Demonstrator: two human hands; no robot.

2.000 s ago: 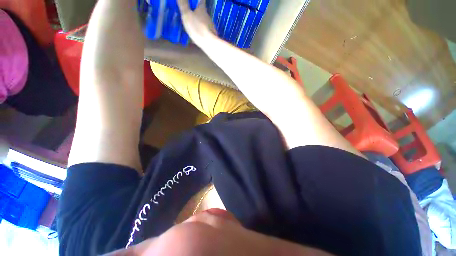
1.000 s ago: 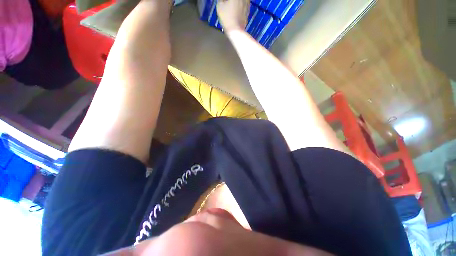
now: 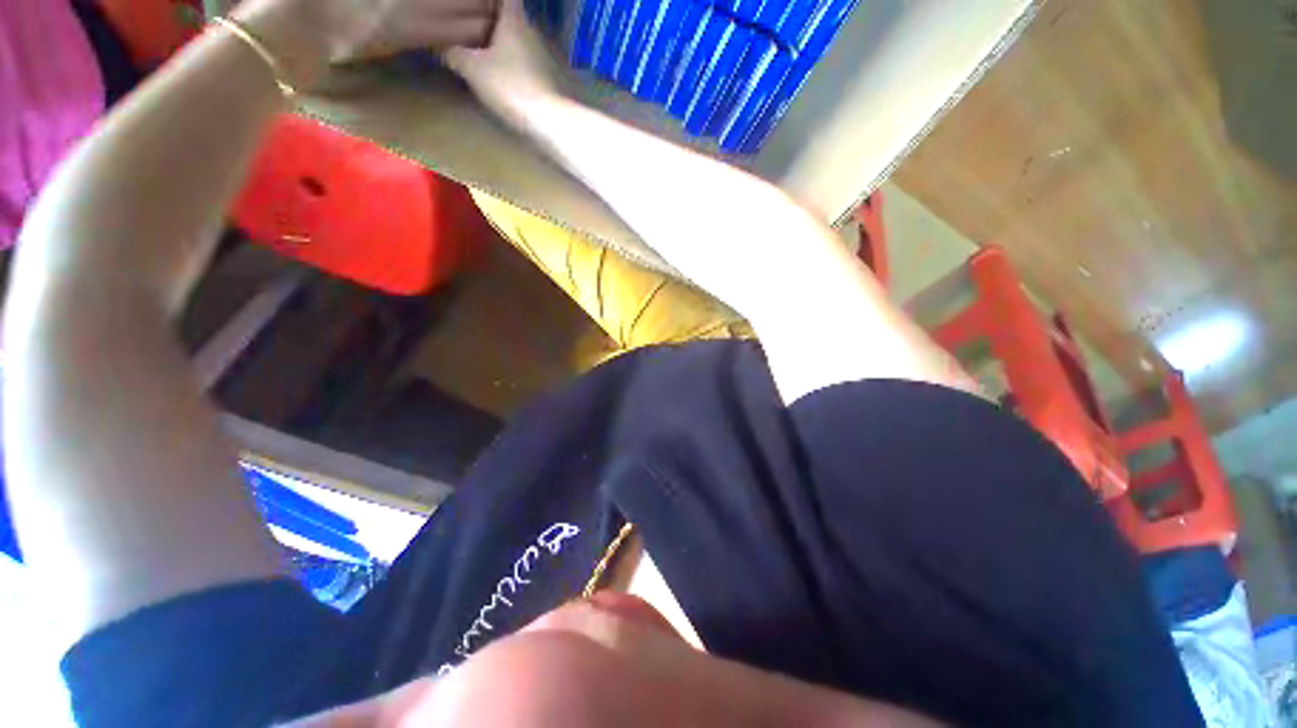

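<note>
Rows of blue boxes with thin white edges (image 3: 697,64) lie in an open brown carton (image 3: 910,121) at the top. My left hand (image 3: 413,22) is blurred at the top edge, over the near left side of the carton, with a thin bracelet on the wrist. My right hand (image 3: 498,54) is just beside it, left of the box rows, and is not on the boxes. The hands overlap or nearly touch. Their fingers are blurred or partly hidden, so I cannot tell whether either holds anything.
A red plastic stool (image 3: 342,206) stands left of the carton. Orange stools (image 3: 1017,356) stand at the right on the brown floor. A white table edge with blue items (image 3: 306,515) is at the lower left. A person's pink clothing (image 3: 43,100) shows at the upper left.
My left arm has swung outward to the left and bent. My right hand has left the blue boxes and moved left towards my left hand. The box rows are more exposed.
</note>
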